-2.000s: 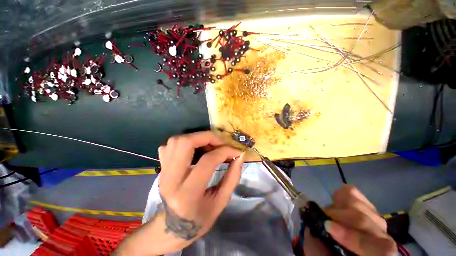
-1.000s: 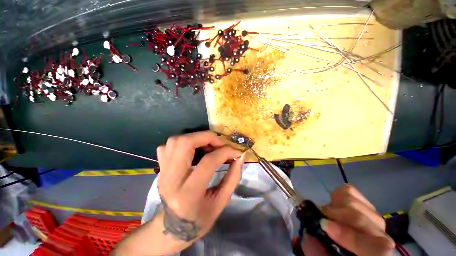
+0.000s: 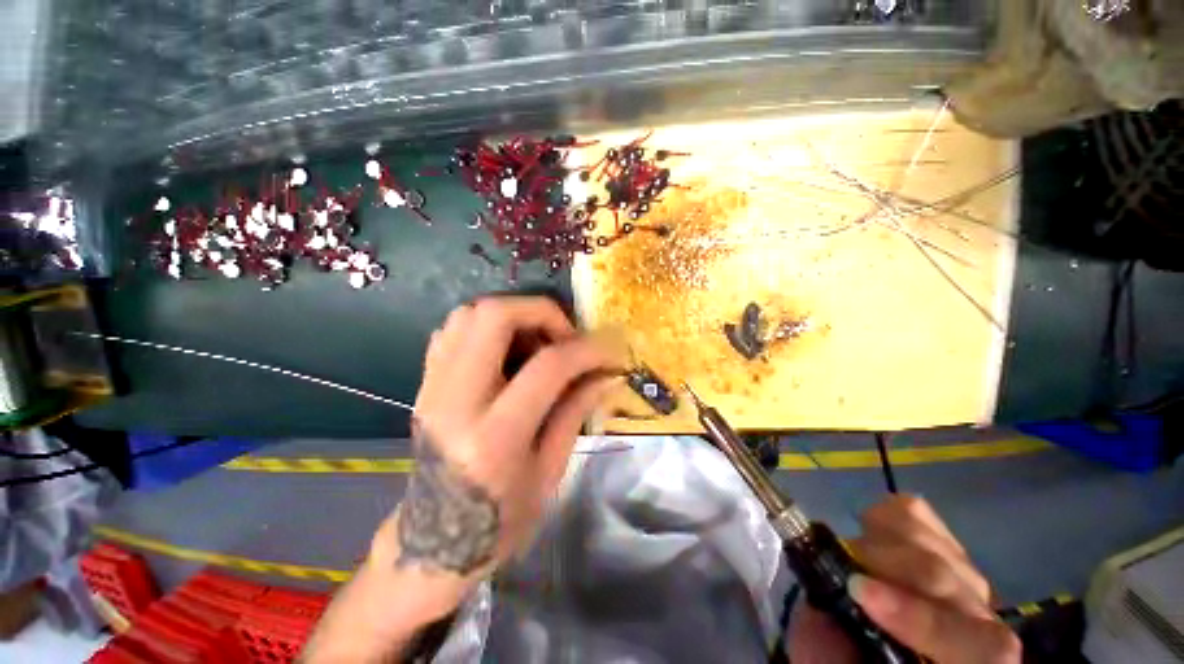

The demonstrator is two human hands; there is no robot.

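A small dark circuit module [image 3: 652, 389] with a pale square lies at the front left edge of the wooden board [image 3: 896, 350]. My left hand [image 3: 500, 402] is just left of it, fingertips blurred. The thin solder wire [image 3: 247, 367] runs from the left into this hand, and its free end is not clear. My right hand [image 3: 928, 584] grips the soldering iron [image 3: 766, 499] by its black handle. The iron's tip is just right of the module, with a small gap between them. A dark curved piece [image 3: 747, 331] lies further back on the board.
Black round components with red leads [image 3: 532, 201] are heaped across the board's left edge. White-faced ones [image 3: 266, 240] lie further left. A clear plastic tray [image 3: 455, 71] spans the back. Loose wires [image 3: 896, 208] cross at right, near a dark fan [image 3: 1136, 169]. A spool stand [image 3: 46, 350] is far left.
The view has shifted, so the bench sits lower and further right. My left fingers have pulled back and up from the module. The iron's tip has moved off the module's edge.
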